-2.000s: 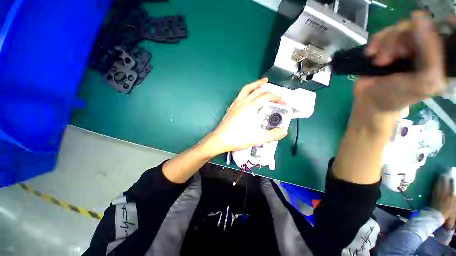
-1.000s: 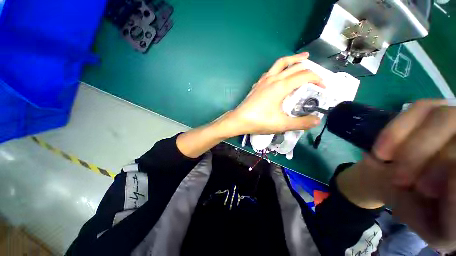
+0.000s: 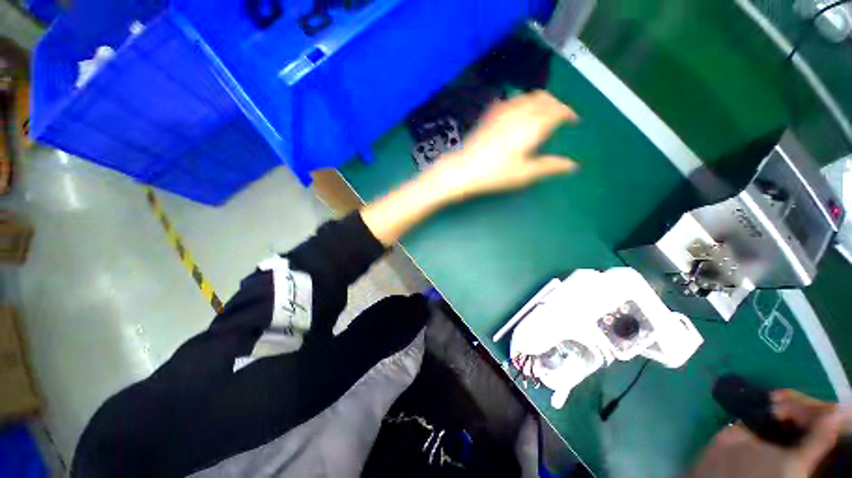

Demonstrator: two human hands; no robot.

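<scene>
The white camera housing (image 3: 584, 322) lies on the green mat with its black lens module (image 3: 624, 324) facing up, lead wires at its lower left and a black cable (image 3: 620, 396) beside it. My left hand (image 3: 514, 145) is open and empty, slightly blurred, over the mat beside the pile of black front cover plates (image 3: 437, 138). My right hand (image 3: 794, 431) is at the lower right, partly cut off by the edge, closed around the black electric screwdriver (image 3: 755, 407). The driver's thin bit cannot be made out.
The silver screw feeder (image 3: 780, 233) stands right of the housing. A thin pale loop (image 3: 774, 329) lies near it. Large blue bins (image 3: 177, 112) stand at the upper left, with dark parts in one. A white strip (image 3: 635, 112) crosses the mat. Yellow-black tape marks the grey floor.
My left hand has let go of the housing and moved left toward the cover plates. The screwdriver has come away from the lens module. The view has shifted left, showing more blue bins.
</scene>
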